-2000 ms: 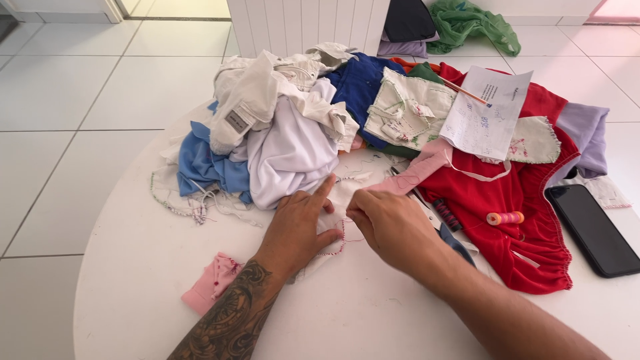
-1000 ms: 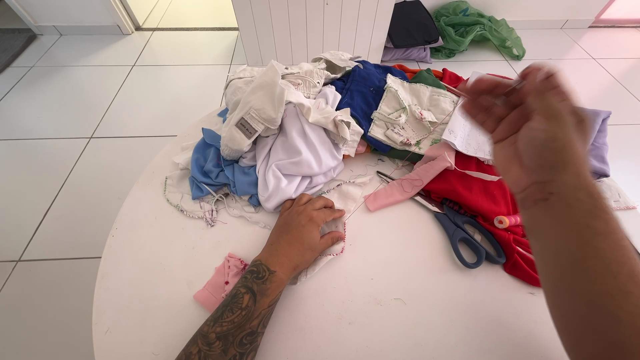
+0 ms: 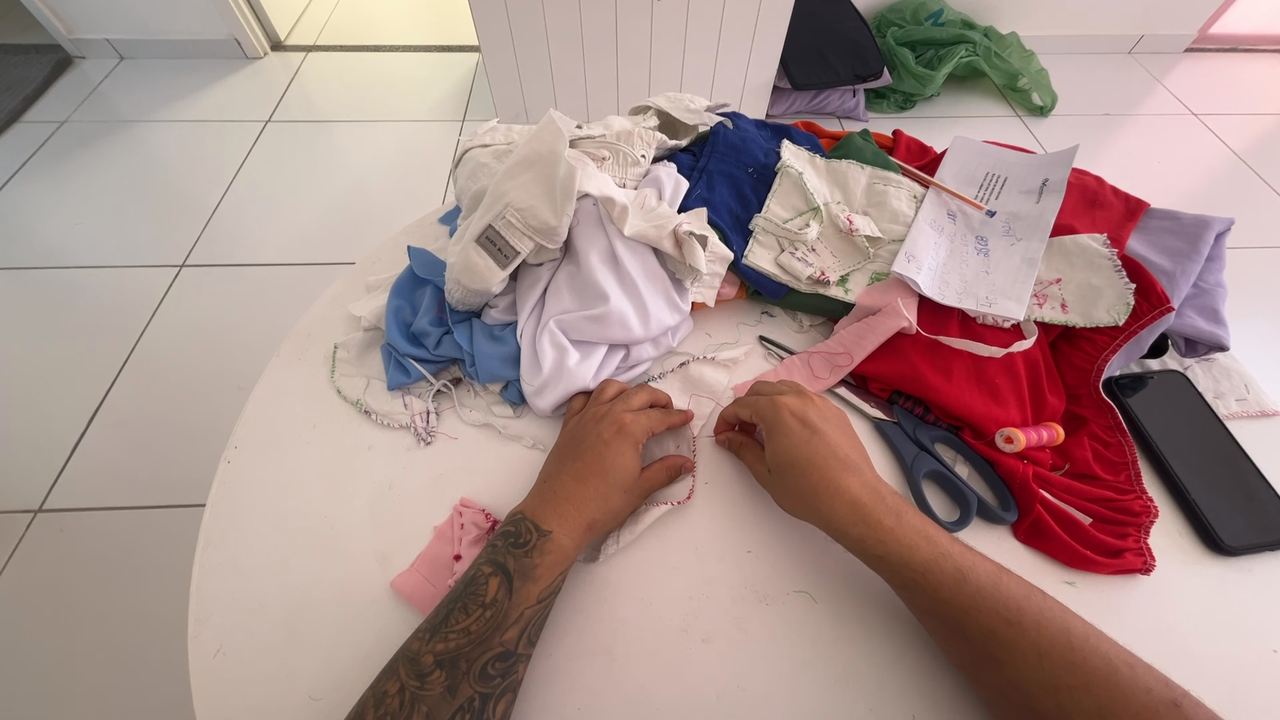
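My left hand (image 3: 615, 455) presses on a piece of white cloth (image 3: 640, 525) whose edge carries red and dark hand stitches. Its thumb and forefinger lie apart on either side of the stitched edge. Just to the right, my right hand (image 3: 790, 440) has thumb and forefinger pinched together at that edge; a thin sliver, seemingly a needle, shows at the fingertips, too small to be sure. A red thread (image 3: 715, 400) curls on the cloth between the hands. Blue-handled scissors (image 3: 945, 465) lie right of my right hand, their blades partly under a pink fabric strip (image 3: 825, 350).
Heaped fabrics in white (image 3: 600, 320), blue (image 3: 425, 330) and red (image 3: 990, 385) cover the round table's (image 3: 300, 560) far side. A thread spool (image 3: 1030, 437), a smartphone (image 3: 1200, 460) and a paper with writing (image 3: 985, 225) are at right. A pink scrap (image 3: 445, 555) touches my left forearm.
My right hand has come down from its raised position at the right, back to the stitched edge beside my left hand. My left hand has stayed on the white cloth.
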